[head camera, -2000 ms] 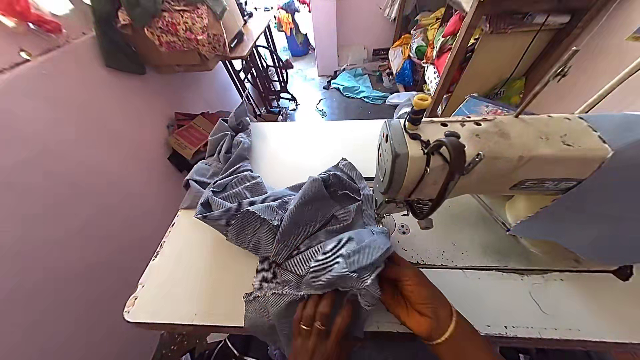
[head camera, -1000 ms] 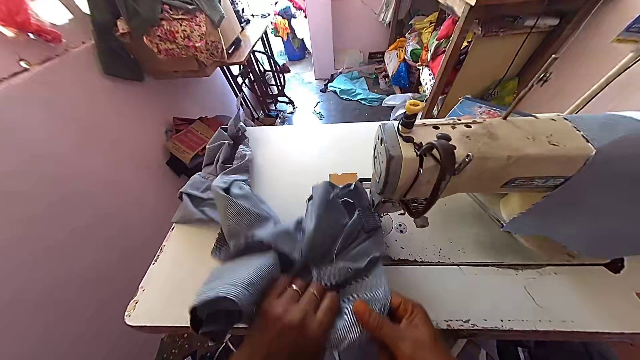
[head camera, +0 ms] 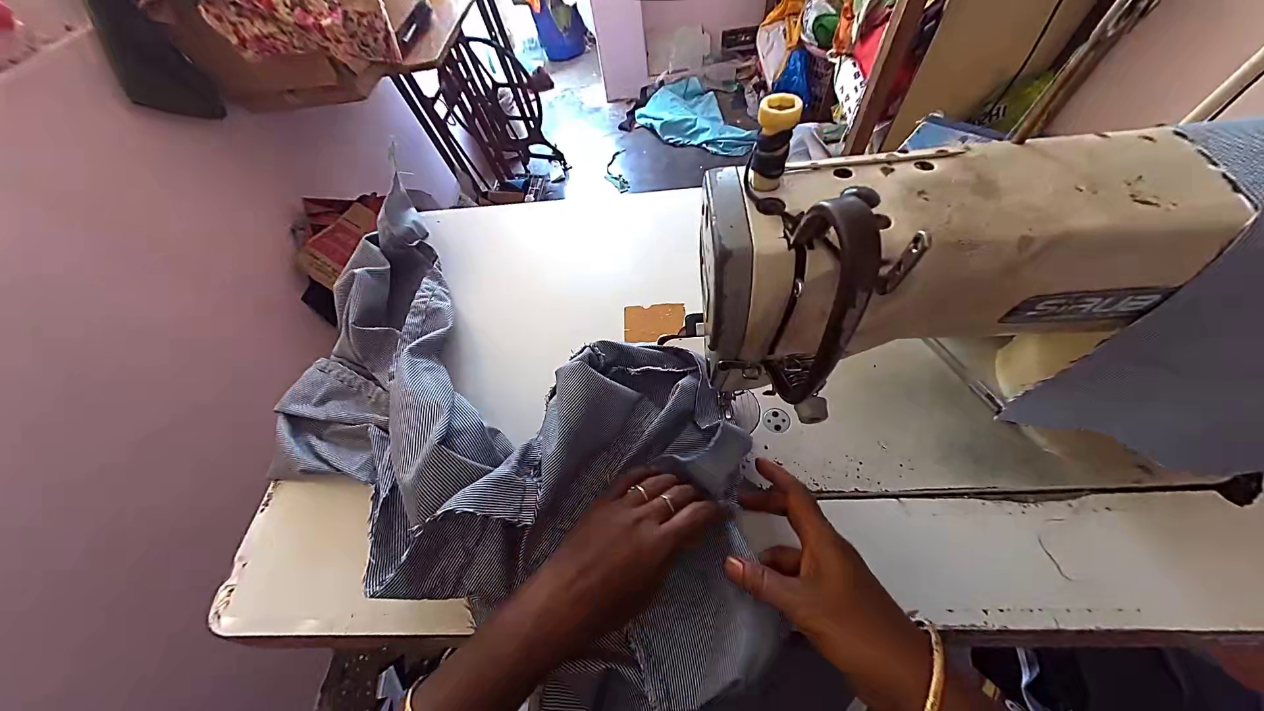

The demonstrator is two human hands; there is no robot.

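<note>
A striped blue-grey cloth garment (head camera: 434,425) lies bunched across the left of the sewing table and hangs over its front edge. Its upper right part reaches the needle area of an industrial sewing machine (head camera: 948,247). My left hand (head camera: 652,523), with two rings, rests on the cloth just in front of the needle area, fingers bent and gripping a fold. To its right is my right hand (head camera: 800,553), thumb and fingers apart at the cloth's right edge; whether it touches the cloth is unclear. The presser foot is mostly hidden by cloth and the machine head.
The white sewing table (head camera: 987,553) has a worn front edge. A small brown card piece (head camera: 654,323) lies behind the garment. Blue-grey fabric (head camera: 1165,395) drapes over the machine's right side. Beyond are a treadle stand (head camera: 494,99) and a turquoise cloth (head camera: 696,117) on the floor.
The garment has been turned and spread out since one second ago, and its upper part now lies by the needle. My left hand has moved up and right towards the needle area.
</note>
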